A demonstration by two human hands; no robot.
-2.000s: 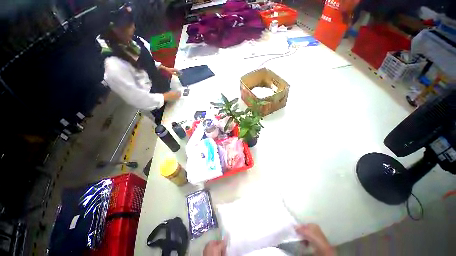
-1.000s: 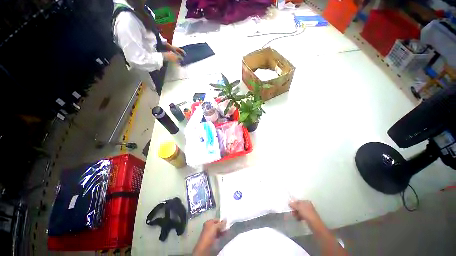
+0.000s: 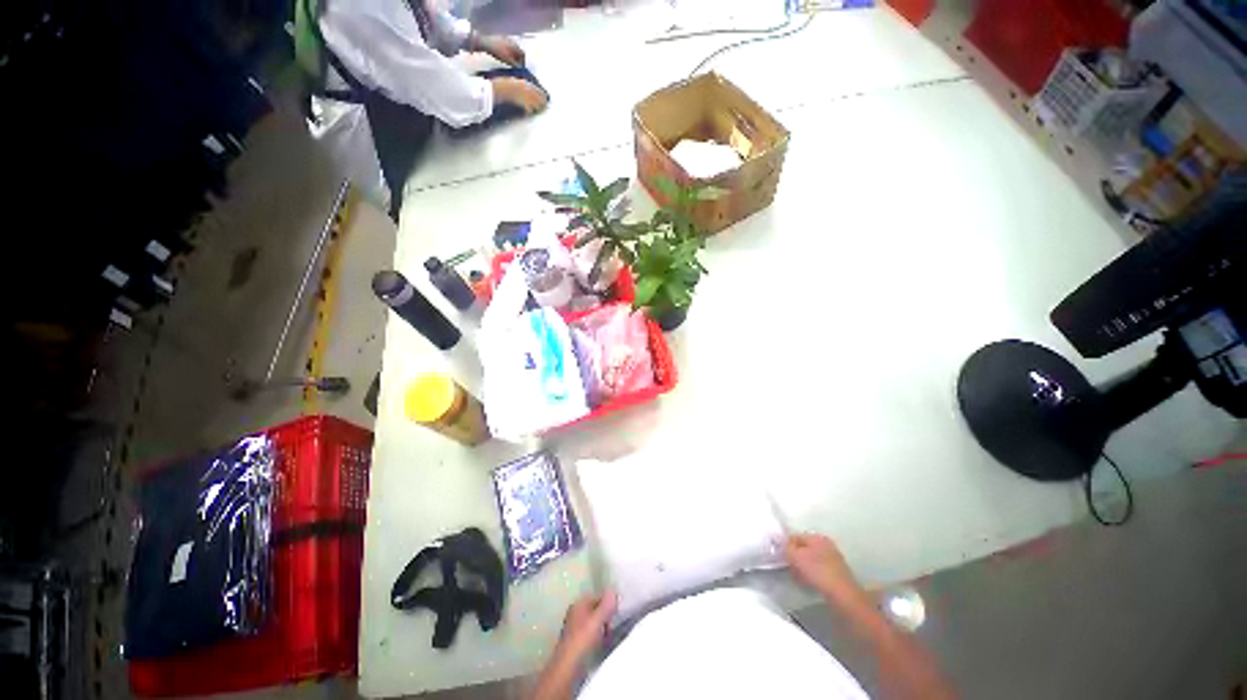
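A white pillow-like poly bag with a folded garment (image 3: 684, 527) lies flat at the table's near edge, in front of my white-clothed torso. My left hand (image 3: 588, 626) holds its near left corner. My right hand (image 3: 810, 558) holds its right edge near the near corner. The fingertips of both hands are small and partly hidden by the bag. A small dark item in clear film (image 3: 536, 513) lies just left of the white bag, apart from my hands.
Beyond the bag stand a red basket (image 3: 666, 367), a plant (image 3: 666, 274) and a cardboard box (image 3: 752, 185). A yellow-lidded jar (image 3: 440, 406), dark flask (image 3: 417, 309) and black straps (image 3: 451, 585) are left. A fan (image 3: 1028, 410) stands right. A person handles dark fabric across the table.
The view has shifted, and the maroon heap has left it. The round blue logo seen on the white bag a second ago no longer shows. Both hands still hold the bag.
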